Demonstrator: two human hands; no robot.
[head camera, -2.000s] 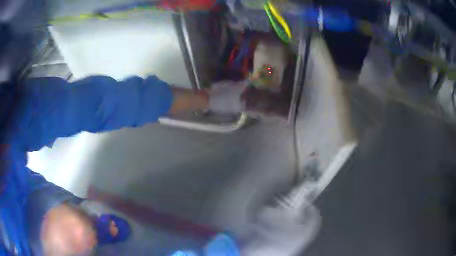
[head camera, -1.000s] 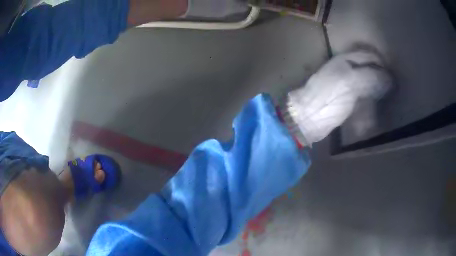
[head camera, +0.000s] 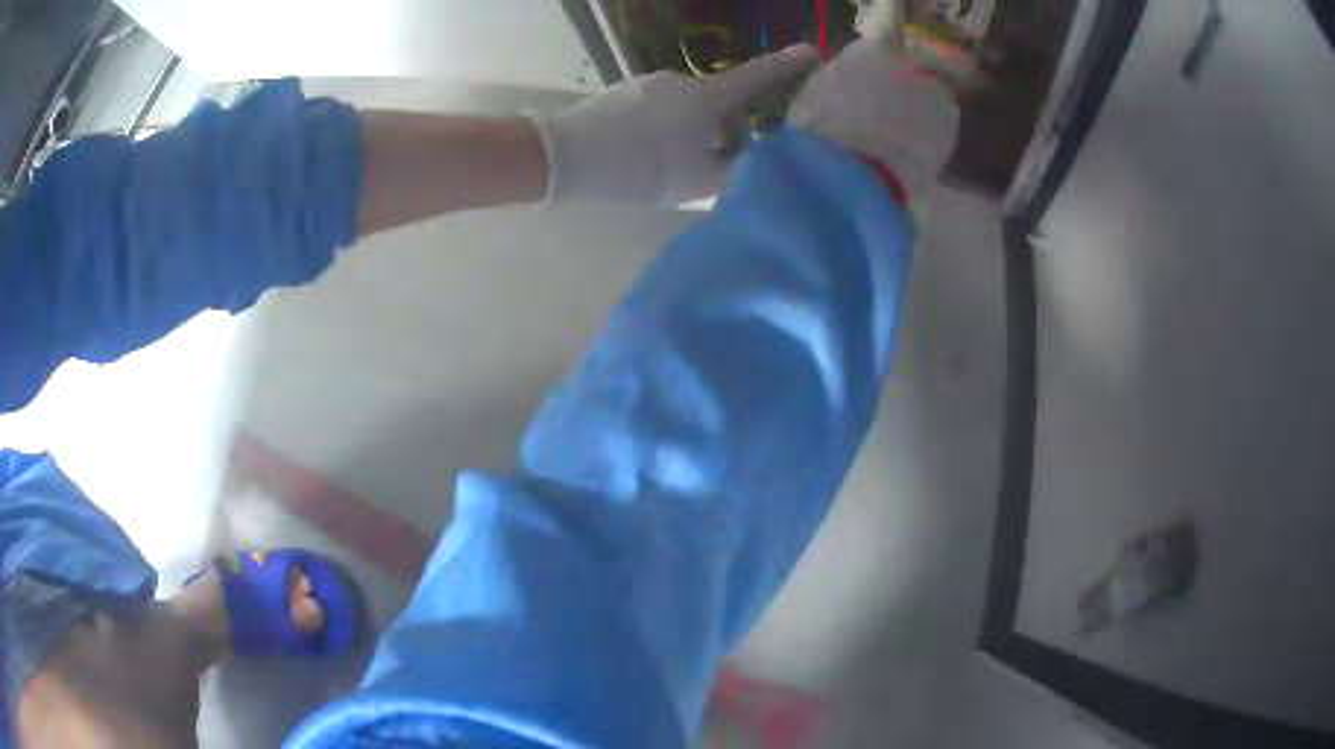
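Note:
The open control box (head camera: 1047, 125) is at the top of the view, with thin red, blue and yellow wires (head camera: 823, 27) inside. My left hand (head camera: 637, 144), in a white glove, reaches in from the left at the box's lower edge, fingers stretched toward the wires. My right hand (head camera: 886, 114), in a white glove with a red cuff band, is beside its fingertips at the box opening. Its fingers are hidden or blurred, so what either hand holds cannot be told. The pale door (head camera: 1171, 351) with a dark edge seal hangs open at the right.
A small metal latch (head camera: 1142, 578) is on the door. A white panel (head camera: 381, 37) is at the upper left. The grey floor (head camera: 395, 337) has a red line (head camera: 330, 505). A bare knee and a foot in a blue sandal (head camera: 293, 603) are at the lower left.
My right hand has moved from the door up and left to the box opening. The view has shifted, so more of the box and the whole left hand now show.

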